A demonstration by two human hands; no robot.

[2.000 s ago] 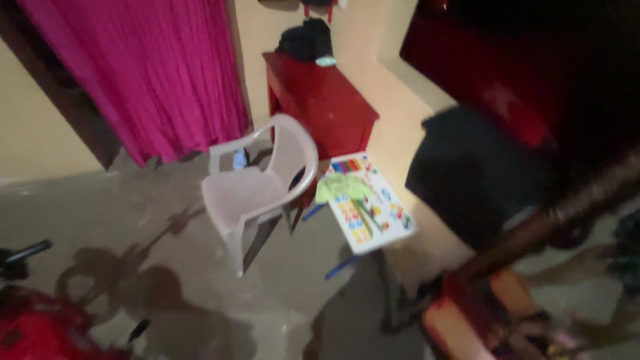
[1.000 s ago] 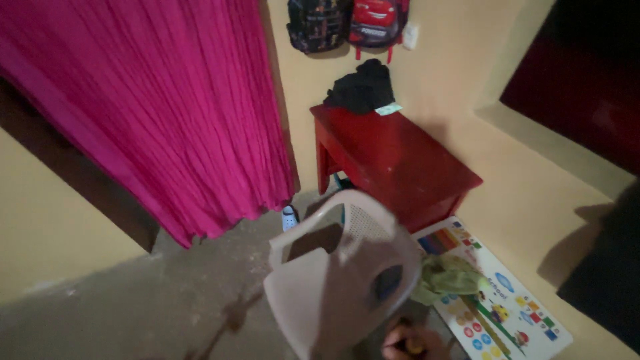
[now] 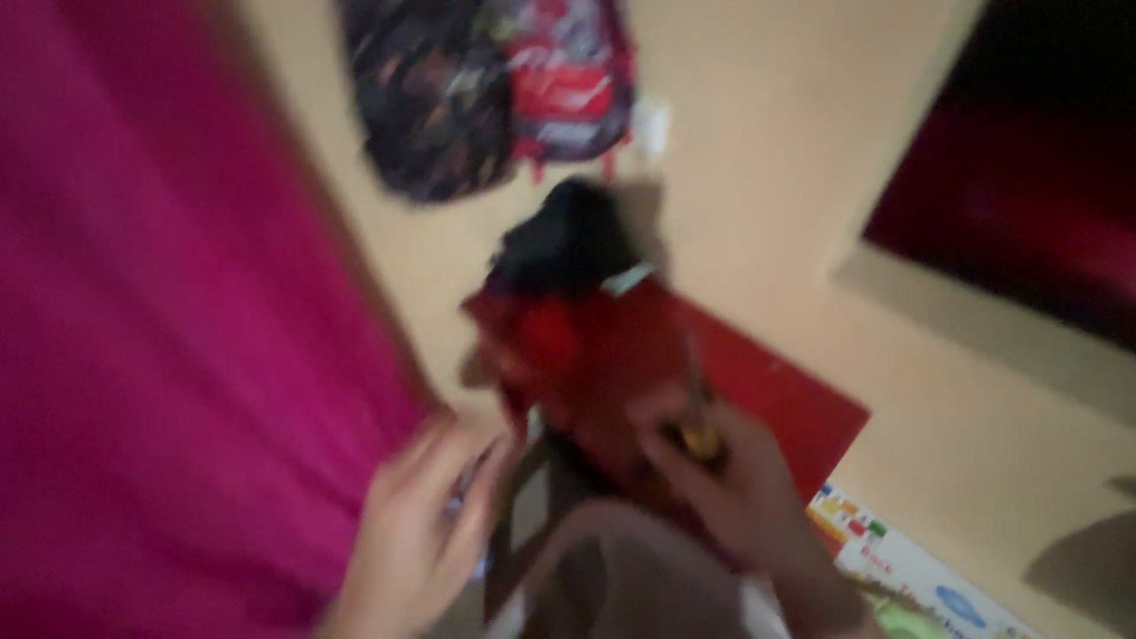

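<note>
Both of my hands reach over the plastic chair toward the red table point(image 3: 781, 382), and the view is blurred. My left hand point(image 3: 444, 506) is at the lower centre-left, beside the pink curtain; its fingers are bent, and whether they hold anything is too blurred to tell. My right hand point(image 3: 719, 470) is closed around a small tool point(image 3: 701, 435) with a yellow and black handle and a thin shaft pointing up; its exact kind is unclear. Black cloth point(image 3: 568, 240) lies on the far end of the table, with a small pale item point(image 3: 627, 279) at its edge.
A pink curtain point(image 3: 160, 355) hangs at the left. Two backpacks point(image 3: 435, 98) hang on the wall above the table. The chair's backrest point(image 3: 612, 568) stands below my hands. A printed white board point(image 3: 914, 577) is at lower right, and a dark screen-like panel point(image 3: 1029, 177) at upper right.
Both hands have come into view over the chair; one second ago only part of one hand showed at the bottom edge. The view has moved closer to the table.
</note>
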